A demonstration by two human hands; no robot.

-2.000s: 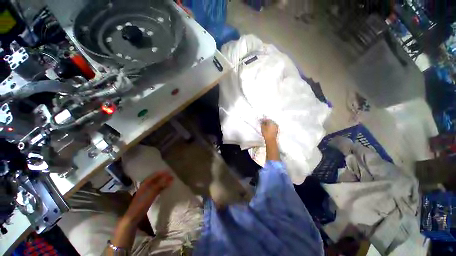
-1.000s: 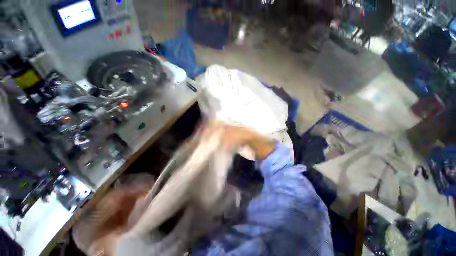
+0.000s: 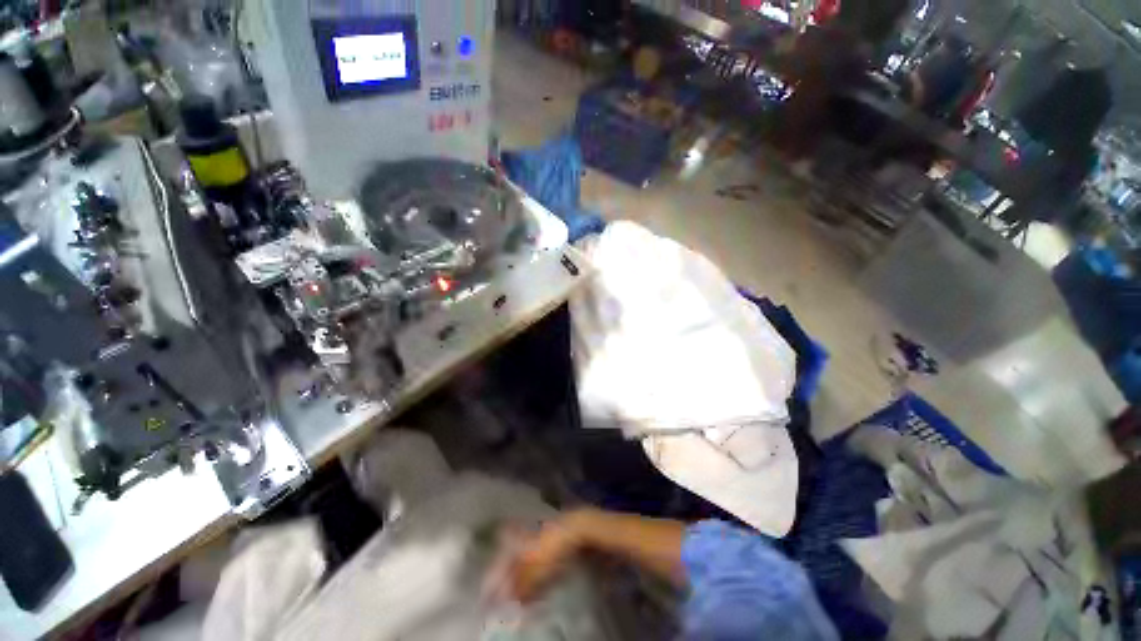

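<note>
A beige garment (image 3: 400, 570) lies bunched over my lap, below the table edge, blurred in part. My right hand (image 3: 544, 557) comes from the blue sleeve at the lower middle and grips this cloth; its fingers are blurred. My left hand is not visible. The white garment pile (image 3: 682, 338) lies to the right of the machine table, with a beige piece (image 3: 738, 470) hanging at its near edge. The button-sewing machine's work plate (image 3: 269, 470) is at the table edge, to the left of the garment.
The button feeder bowl (image 3: 438, 215) and the control box (image 3: 375, 125) with a lit screen stand behind the table edge. A mobile phone (image 3: 34, 538) lies on the white table (image 3: 125, 551). A blue crate (image 3: 932, 432) and more beige garments (image 3: 976, 538) are at the lower right.
My right hand has left the white pile and moved left and down to my lap with a garment. My left hand has gone out of sight. The view has turned up and left.
</note>
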